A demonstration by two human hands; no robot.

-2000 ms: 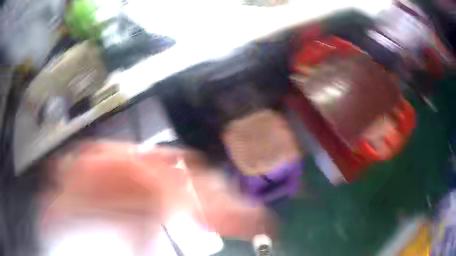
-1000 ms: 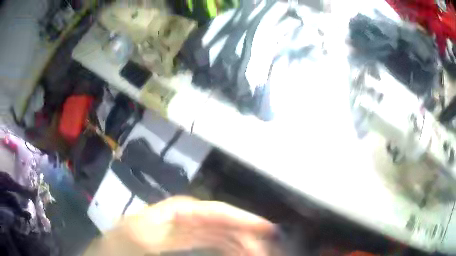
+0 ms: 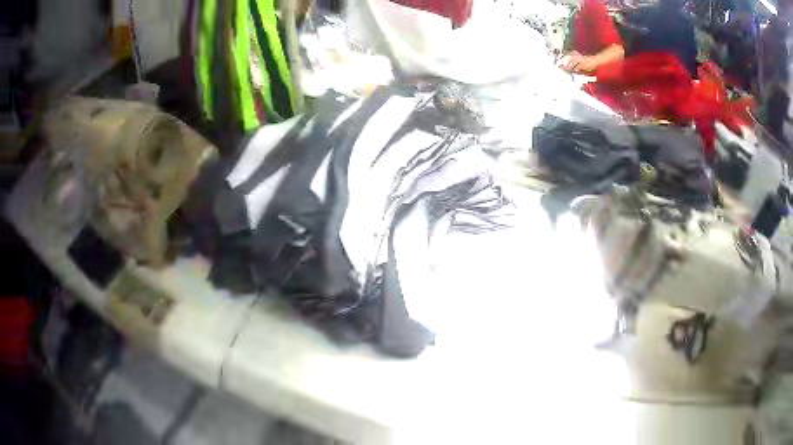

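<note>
A big fanned stack of dark grey and white cut cloth pieces (image 3: 348,191) lies on the white machine table (image 3: 287,365). A cream-beige sewing machine (image 3: 696,287) stands at the right, with dark-looped scissors or snips (image 3: 691,335) on it. Intense white glare hides the needle area and the table left of the machine. Neither of my hands can be made out in the picture.
A second beige machine (image 3: 130,165) stands at the table's left end. Neon green and dark strips (image 3: 248,65) hang behind it. Dark cut bundles (image 3: 591,152) lie behind the right machine. Red cloth (image 3: 648,83) lies beside another person's arm (image 3: 600,59).
The view has swung up and steadied from the floor side to the table. The hand seen low in the earlier frames is out of view. The stack and right machine show more clearly.
</note>
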